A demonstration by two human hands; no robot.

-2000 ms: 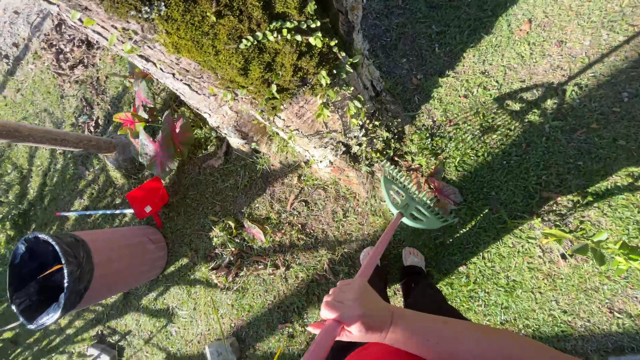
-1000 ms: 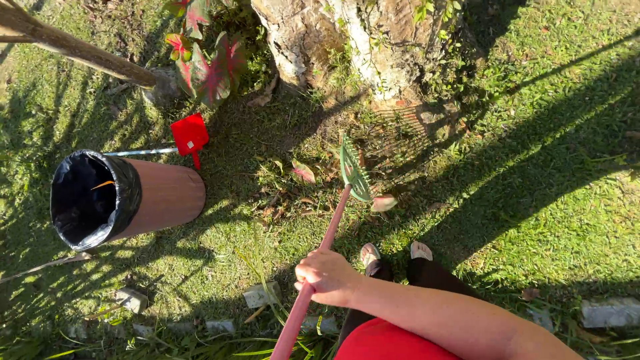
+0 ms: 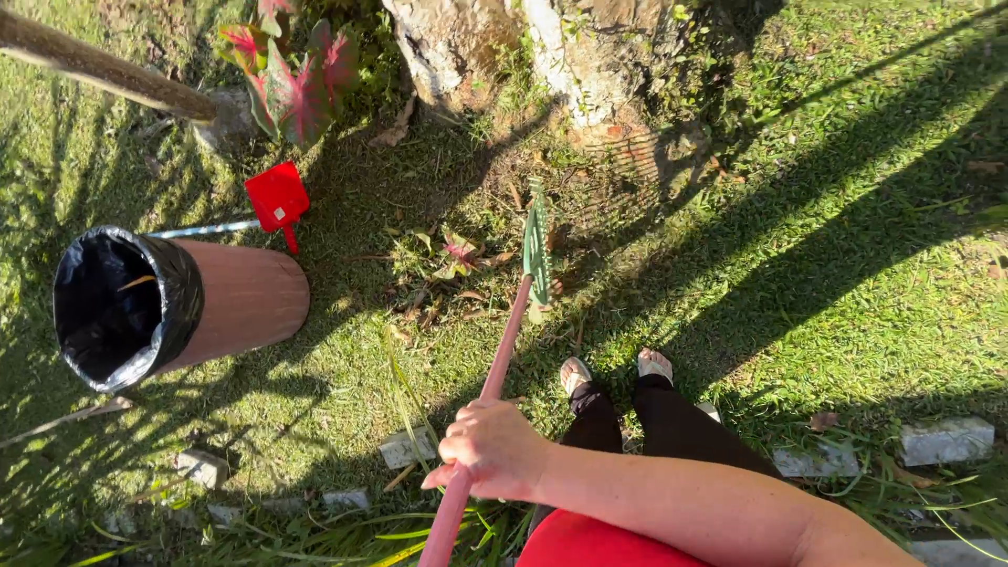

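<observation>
My right hand (image 3: 492, 453) is closed around the pink handle (image 3: 508, 346) of a leaf rake, reaching in from the lower right. The rake's green plastic head (image 3: 537, 248) is turned edge-on, low over or on the grass near the tree base. Just left of it lies a small pile of fallen leaves (image 3: 461, 256), some pink and green, some brown. My left hand is out of the frame. At the left, a pinkish bin (image 3: 244, 303) lined with a black plastic bag (image 3: 110, 307) holds something orange-yellow inside.
A red dustpan (image 3: 278, 197) lies by the bin. Above stand a thick tree trunk (image 3: 583, 63), red-leaved caladiums (image 3: 299, 90) and a thin trunk (image 3: 110, 71). Stone edging blocks (image 3: 947, 439) run along the bottom, behind my sandalled feet (image 3: 655, 364).
The rake head has come from the right of the leaf pile to close beside it, turning from its broad face to edge-on. The view has shifted.
</observation>
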